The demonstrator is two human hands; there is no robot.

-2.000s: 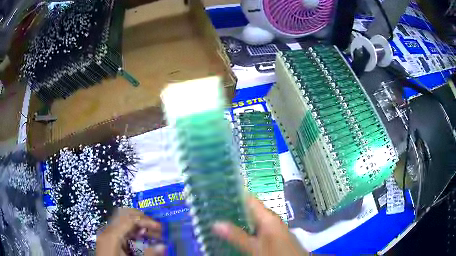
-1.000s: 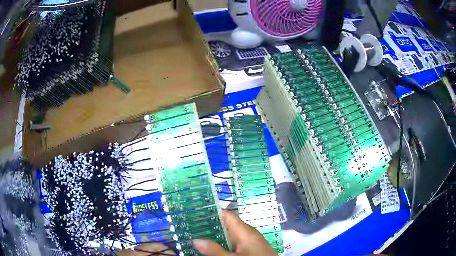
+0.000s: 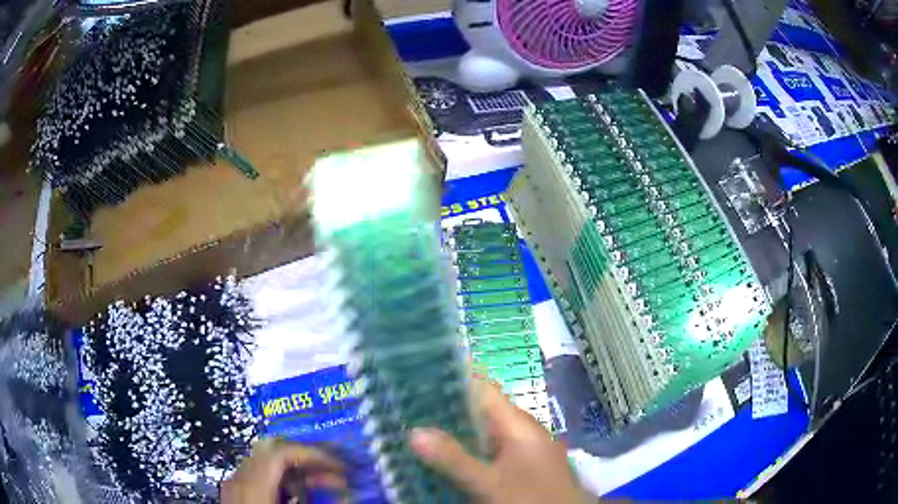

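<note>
My right hand (image 3: 507,458) grips a long green PCB panel (image 3: 399,305) near its lower end, thumb on its face. The panel is blurred and tilted up, its top end white with glare. My left hand (image 3: 286,477) is at the bottom edge, blurred and partly cut off, left of the panel's lower end; whether it holds anything cannot be told. A heap of black wire leads (image 3: 172,384) with white ends lies left of it. A second green panel (image 3: 497,315) lies behind my right hand, partly hidden. A thick stack of PCB panels (image 3: 650,246) stands to the right.
An open carton tray (image 3: 315,89) at upper left holds wired boards (image 3: 123,98). A pink-grilled fan (image 3: 566,30) stands at the back, with a white spool (image 3: 714,101) right of it. A clear plastic bag (image 3: 39,394) is far left. Black cables lie on the dark mat (image 3: 857,266).
The held panel has tilted up and blurred, and its top has risen over the carton's edge. The leads seen along its left side no longer show there. More of my left hand is in view.
</note>
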